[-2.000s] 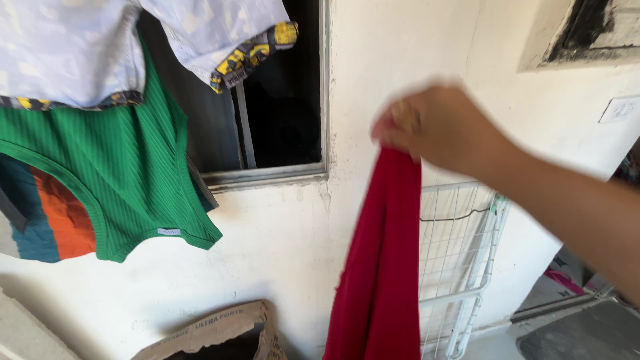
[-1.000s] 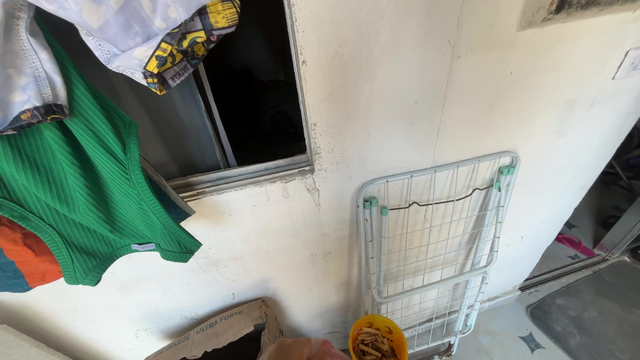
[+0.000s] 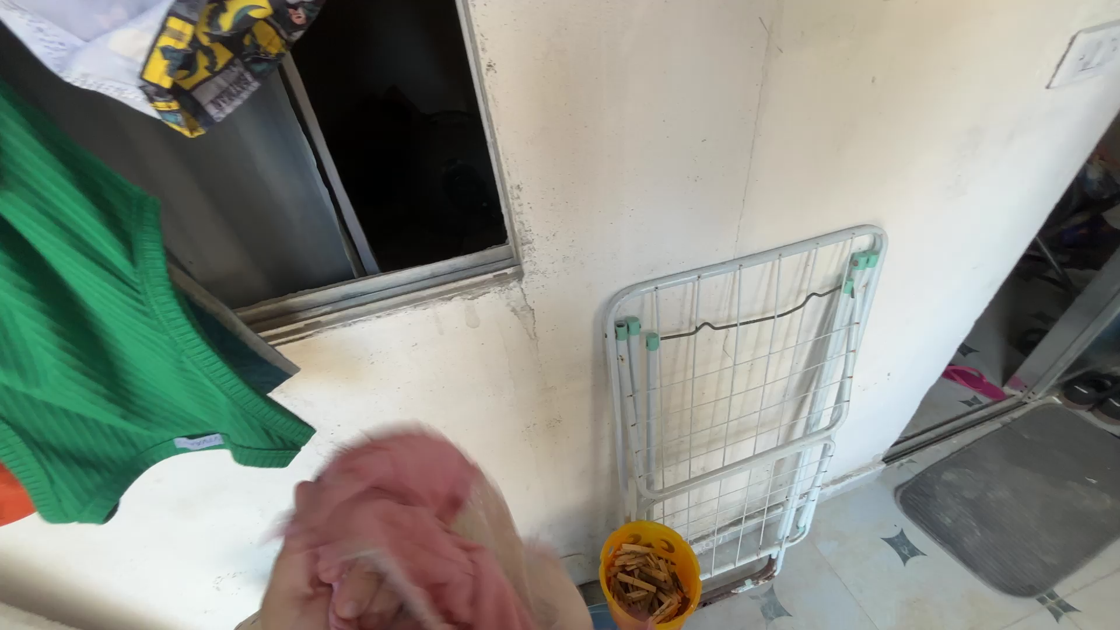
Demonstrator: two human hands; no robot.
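Note:
A bunched pink cloth [image 3: 420,516], blurred by motion, is at the bottom centre-left. My left hand [image 3: 297,569] grips it from the left side, fingers curled into the fabric. On the right of the cloth is my right hand [image 3: 547,582], mostly hidden and blurred, so its grip cannot be made out. Up at the left hang a green ribbed garment [image 3: 105,332] and a pale garment with a yellow and black printed edge [image 3: 219,57]. A yellow basket [image 3: 694,573] of wooden clothespins [image 3: 646,582] stands to the right of my hands.
A folded white drying rack [image 3: 744,385] leans against the wall [image 3: 630,140] beside the basket. An open window [image 3: 411,271] is behind the hanging clothes. A grey mat [image 3: 1015,499] lies on the tiled floor near a doorway, where a pink flip-flop [image 3: 973,382] is visible.
Two seconds ago a raised hand held a red cloth; that cloth is no longer in view. The pink cloth has come up into view with my hands. The view has shifted.

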